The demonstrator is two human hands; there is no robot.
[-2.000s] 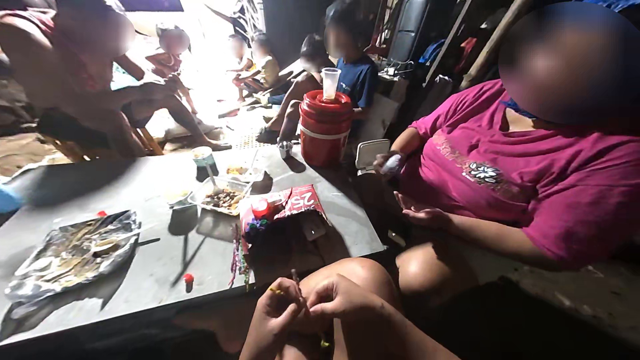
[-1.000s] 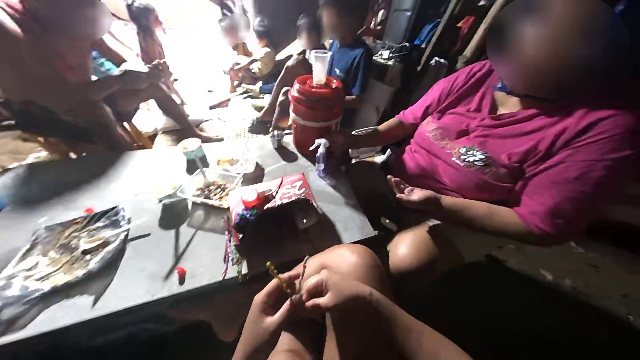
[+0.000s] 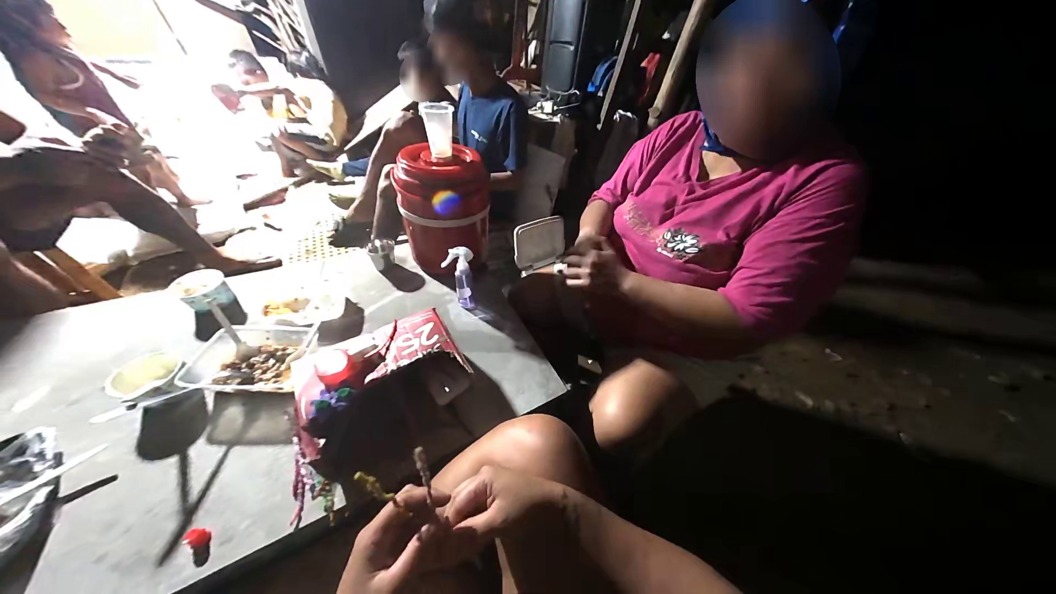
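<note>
My left hand [image 3: 404, 536] pinches thin twisted strands low in the view, beside my bare knee. A yellowish strand [image 3: 375, 488] sticks out to the upper left of its fingers, and a greyish-brown strand [image 3: 422, 470] stands up between both hands. My right hand [image 3: 499, 499] meets the left one, its thumb and fingertips closed at the base of the strands. What lies between the fingertips is too small to tell. Beyond my hands, a red and white box [image 3: 421, 334] sits at the table edge, with colourful braided strands [image 3: 309, 487] hanging from its left side.
The grey table [image 3: 107, 520] holds a plastic tray of food [image 3: 256, 363], a cup [image 3: 202, 289], a red cooler jug [image 3: 441, 206], a small spray bottle [image 3: 464, 280], a metal cup [image 3: 381, 254] and a red cap [image 3: 197, 540]. A person in a pink shirt [image 3: 701, 239] sits at right; others sit behind.
The spray bottle, absent from the table two seconds ago, stands beside the cooler jug. The person in pink has brought both hands together. My hands stay together on the strands.
</note>
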